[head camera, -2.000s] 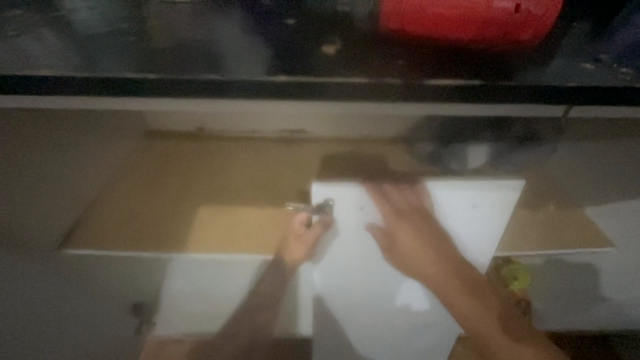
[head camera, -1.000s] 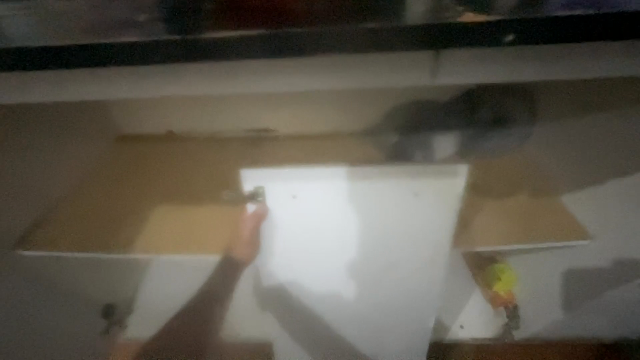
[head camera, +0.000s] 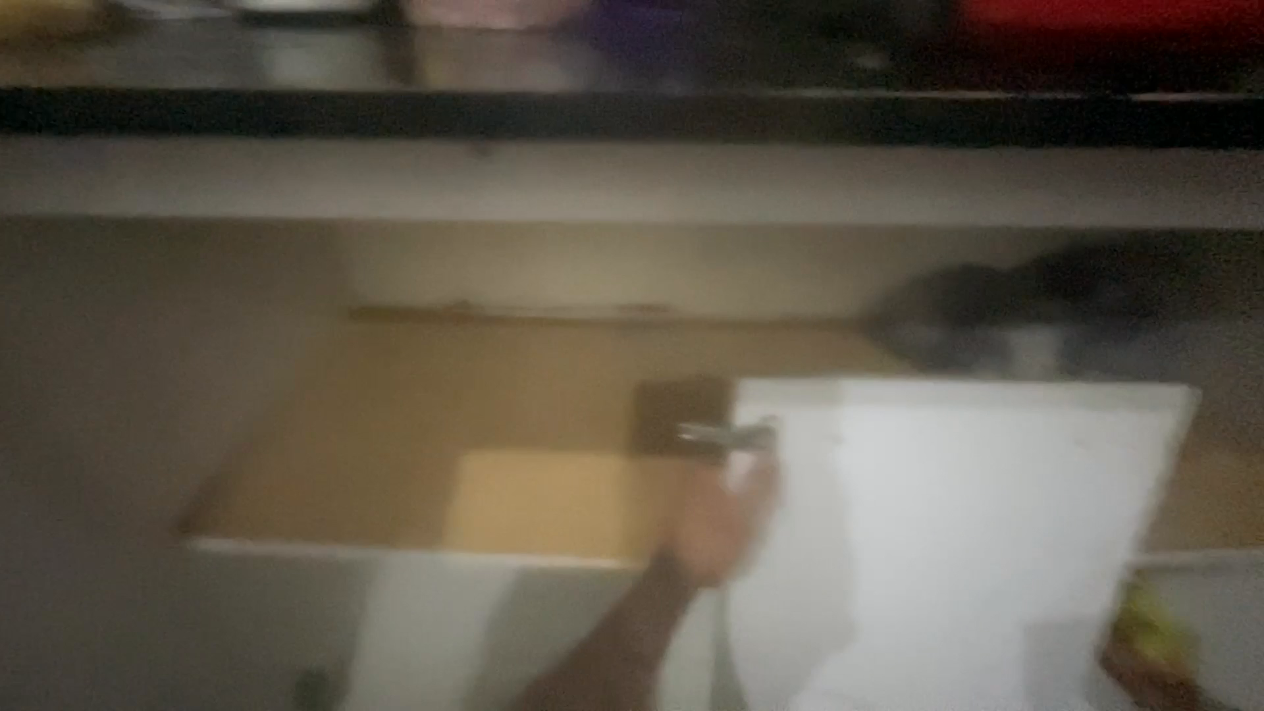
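Observation:
A white panel, apparently a cabinet door (head camera: 968, 513), stands upright in front of a brown shelf (head camera: 395, 425), its lower part cut off by the frame. On its upper left edge sits a small metal hinge (head camera: 731, 434) that sticks out to the left. My left hand (head camera: 721, 518) grips that edge just below the hinge, thumb on the white face. The picture is blurred, so the fingers behind the panel cannot be made out. My right hand does not show.
Above the shelf runs a dark countertop edge (head camera: 592, 117) with a red object (head camera: 1116, 15) on top. A dark bundle (head camera: 1027, 306) lies at the shelf's back right. Something yellow-green (head camera: 1150, 622) is low at the right. A side wall (head camera: 128, 395) bounds the left.
My right hand, flat on the panel two seconds ago, has left the view. My left hand keeps its hold at the hinge edge. The view has shifted.

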